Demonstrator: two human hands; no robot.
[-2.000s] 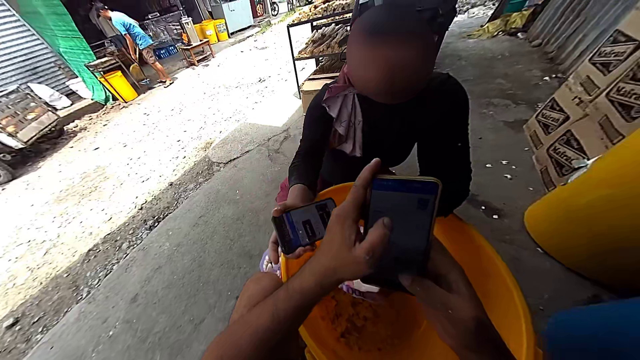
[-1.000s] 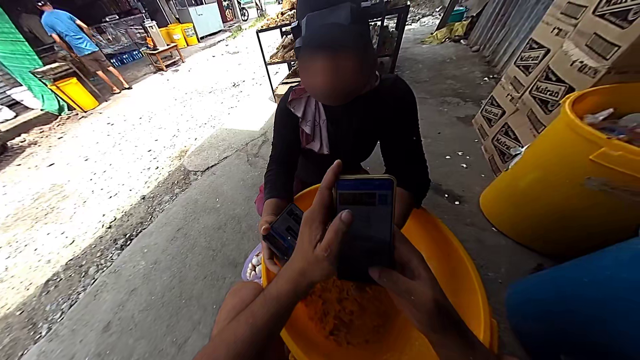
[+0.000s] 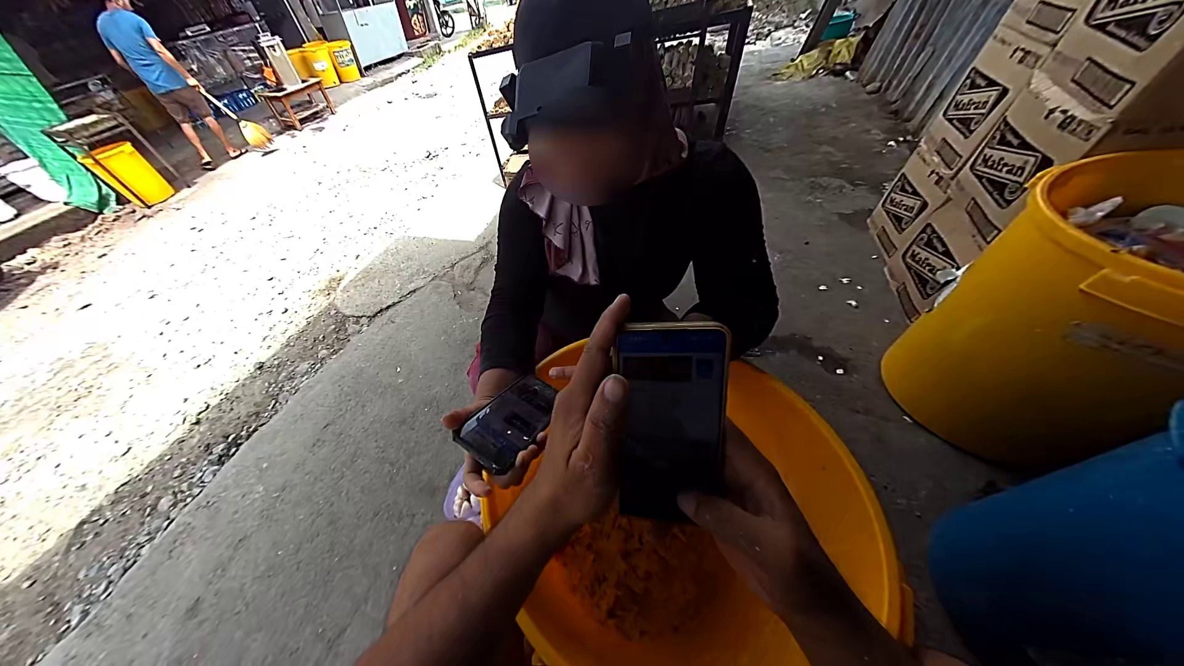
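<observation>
A smartphone (image 3: 672, 421) stands upright before me, its screen facing me, above a large orange basin (image 3: 823, 462). My right hand (image 3: 754, 518) grips its lower right side, the thumb near the bottom edge. Beside its left edge is my left hand (image 3: 587, 453), index finger pointing up and thumb near the screen; whether it touches the phone I cannot tell. An orange-brown shredded or crumbly mass (image 3: 638, 573) lies in the basin. Across from me, a person in black sleeves holds a second smartphone (image 3: 507, 424), tilted, in one hand.
At the right stand a yellow barrel (image 3: 1027, 342) with refuse in it, a blue barrel (image 3: 1064, 546) and stacked cardboard boxes (image 3: 985, 153). A metal rack (image 3: 731, 69) is behind the seated person. Across the road, a person in a blue shirt (image 3: 129, 42) holds a broom (image 3: 254, 134).
The view has shifted, bringing more of the yellow barrel and the blue barrel in. Both hands stay around the phone. A broom now shows with the person across the road.
</observation>
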